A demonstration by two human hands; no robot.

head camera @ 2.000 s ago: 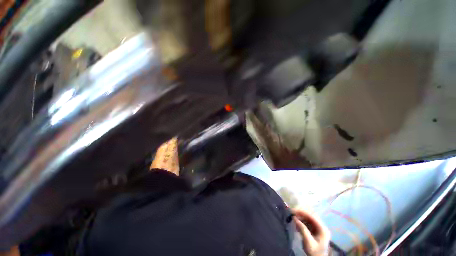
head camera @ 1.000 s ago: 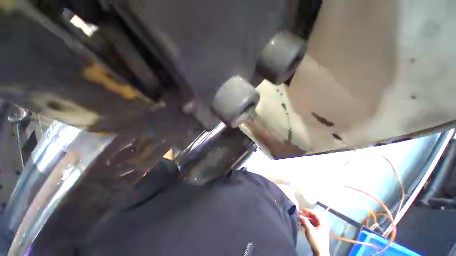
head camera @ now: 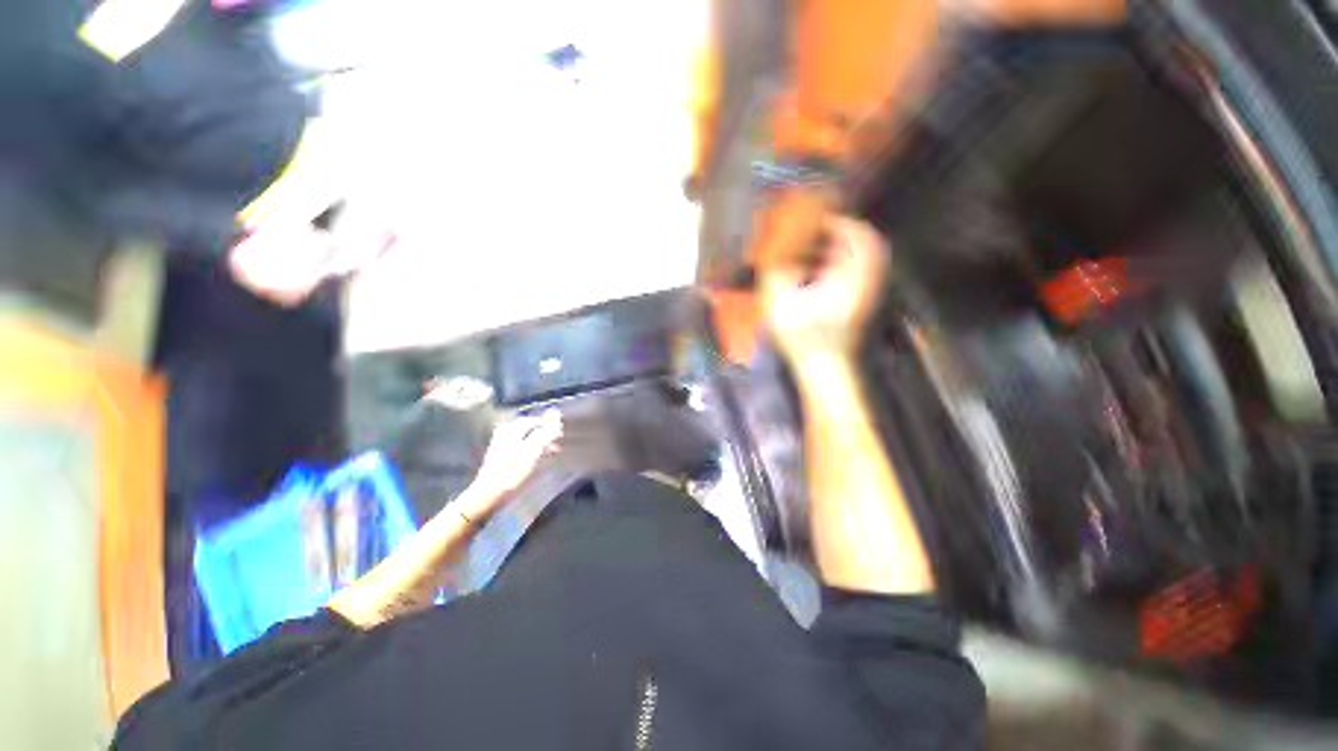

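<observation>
The frame is blurred. My right hand (head camera: 825,297) is raised at the orange machine frame (head camera: 866,66), with its fingers bent; blur hides whether it grips the frame. My left hand (head camera: 517,449) is low, just in front of a dark panel (head camera: 587,355) at the near edge of the white table (head camera: 514,191). Its fingers look partly curled, and I cannot make out anything in it.
Another person's hand (head camera: 286,261) is at the table's left edge. A blue crate (head camera: 257,575) holding something brownish is low at the left. An orange-framed door (head camera: 135,514) is at the far left. The dark machine interior (head camera: 1086,396) with red-orange parts is at the right.
The view has turned from the machine's metal parts and bare sheet metal to the table and the orange frame. Both my forearms now show, the right one reaching up to the frame.
</observation>
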